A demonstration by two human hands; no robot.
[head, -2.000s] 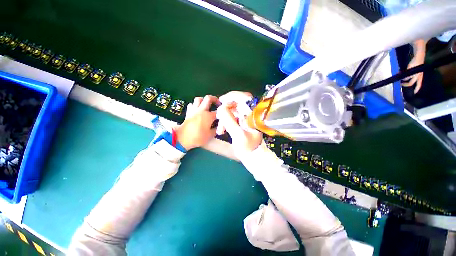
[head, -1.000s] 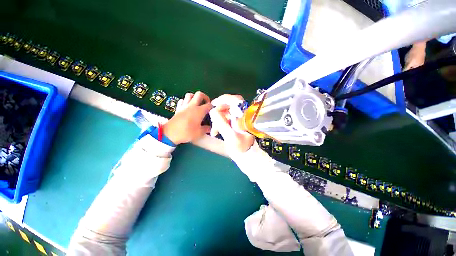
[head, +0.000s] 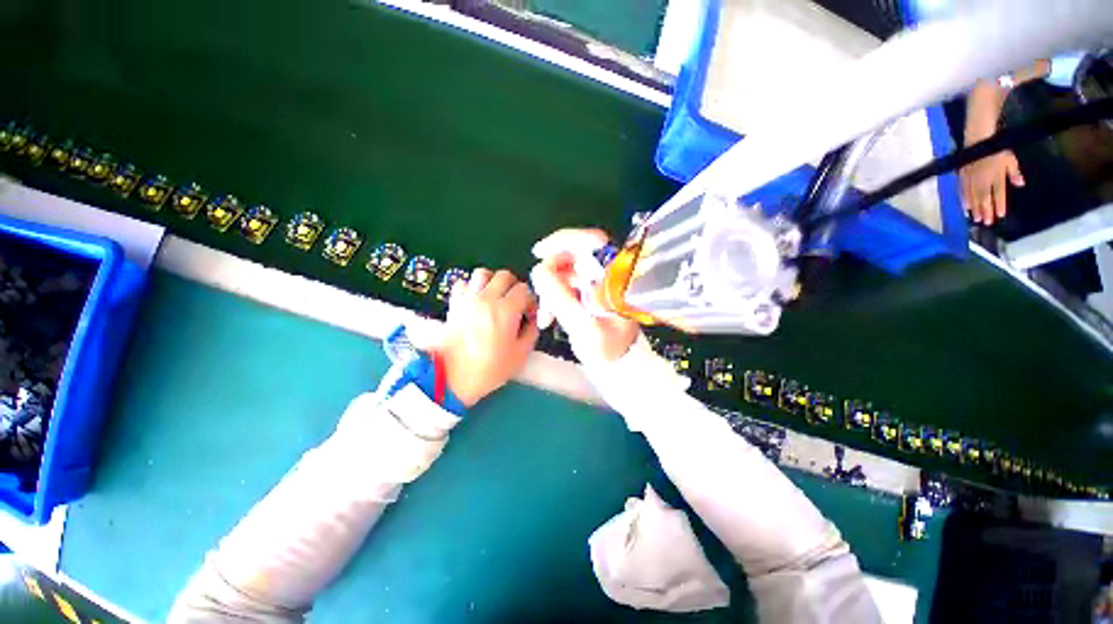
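Small black-and-yellow electronic parts (head: 342, 244) stand in a long row on the green conveyor belt (head: 403, 134). My left hand (head: 491, 332), with a blue wrist strap (head: 436, 379), is at the belt edge with its fingers curled; a dark bit shows at its fingertips, too small to name. My right hand (head: 583, 293) is just right of it, beside the orange nose (head: 625, 278) of the silver pneumatic cylinder (head: 708, 262). Its fingers are bent around a pale area under the cylinder, and what they hold cannot be told.
A blue bin (head: 104, 354) of dark and silvery pieces is at left. A blue tote (head: 684, 140) lies across the belt, with another person's hand (head: 991, 185) beyond. A white cloth (head: 659, 555) lies near my right forearm. Loose dark parts (head: 842, 463) lie on the rail. A black hose crosses upper right.
My left hand has moved slightly right and down, and a gap shows between it and my right hand. The cylinder sits slightly further left in view. The other person's hand has shifted.
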